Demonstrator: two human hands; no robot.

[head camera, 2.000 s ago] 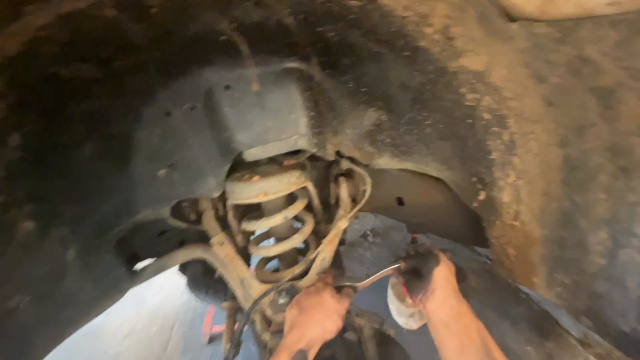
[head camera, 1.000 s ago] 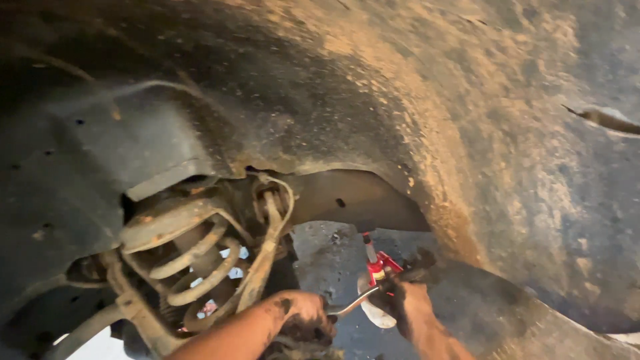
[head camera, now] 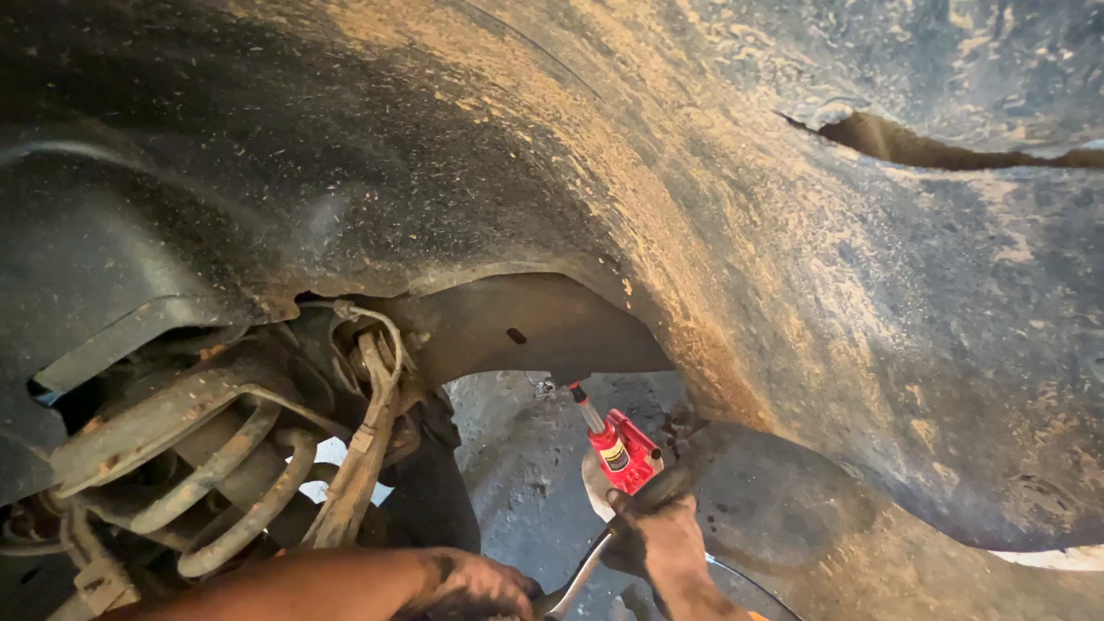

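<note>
Both hands are low in the wheel well. My left hand [head camera: 479, 586], dark with grime, is closed around the lower end of a curved metal bar [head camera: 580, 576]; the part inside the fingers is hidden. My right hand [head camera: 660, 539] grips the bar's dark upper end. Just beyond the right hand, a red hydraulic bottle jack [head camera: 623, 453] stands tilted in view on a pale round base [head camera: 597, 489], its ram reaching up to the frame rail [head camera: 526, 332]. A rusty coil spring [head camera: 250, 509] is to the left of the hands, above my left forearm.
A muddy wheel well liner [head camera: 655, 198] arches overhead, with a torn gap at the upper right. A dirty suspension arm [head camera: 366, 448] and a cable loop [head camera: 392, 332] stand beside the spring. Grey floor [head camera: 509, 448] shows below the rail. A thin cable [head camera: 750, 580] runs at the lower right.
The view has swung to the right, so the coil spring sits farther left and the red jack shows more fully. Both hands remain on the bar.
</note>
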